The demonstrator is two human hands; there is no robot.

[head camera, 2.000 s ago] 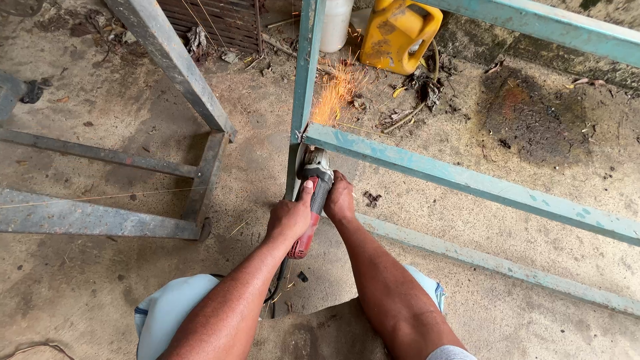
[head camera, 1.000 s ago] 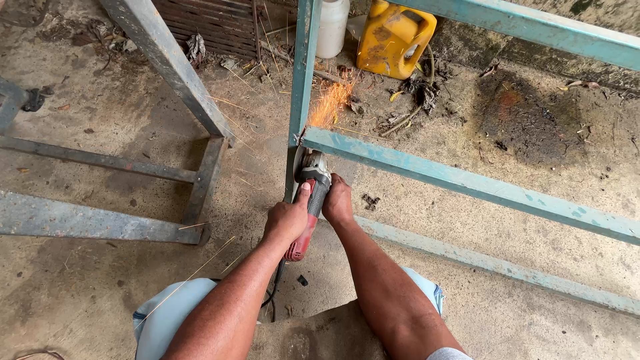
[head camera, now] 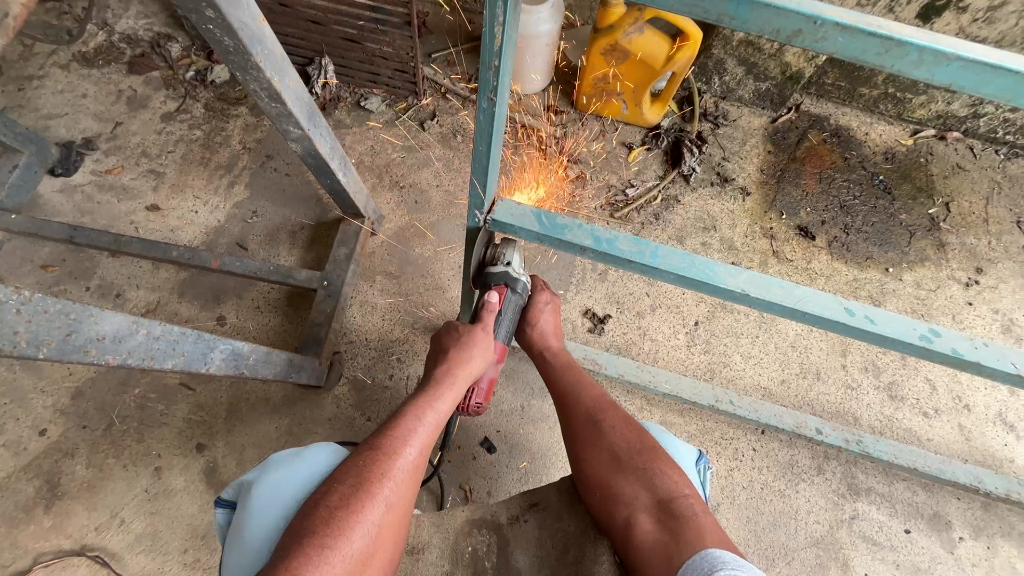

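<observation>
An angle grinder [head camera: 500,320] with a red and black body is held in both hands, its disc at the joint between an upright steel tube [head camera: 488,120] and a turquoise crossbar [head camera: 720,284]. Orange sparks [head camera: 536,180] spray from that joint. My left hand [head camera: 464,344] wraps the grinder's body, thumb on top. My right hand [head camera: 542,316] grips at the right side of the grinder's head; its fingers are partly hidden. The grinder's black cord [head camera: 440,456] hangs down below it.
On the left stands a grey metal frame [head camera: 280,104]. Behind the sparks are a yellow plastic jug [head camera: 636,64] and a whitish plastic bottle [head camera: 536,48]. A rusty slatted grate [head camera: 344,40] lies at the back. Another turquoise bar [head camera: 800,420] runs low at right, and dry leaves [head camera: 680,152] lie near the jug.
The sparks spread wider now, reaching up around the jug and bottle. Both hands stay on the grinder, which remains at the same joint.
</observation>
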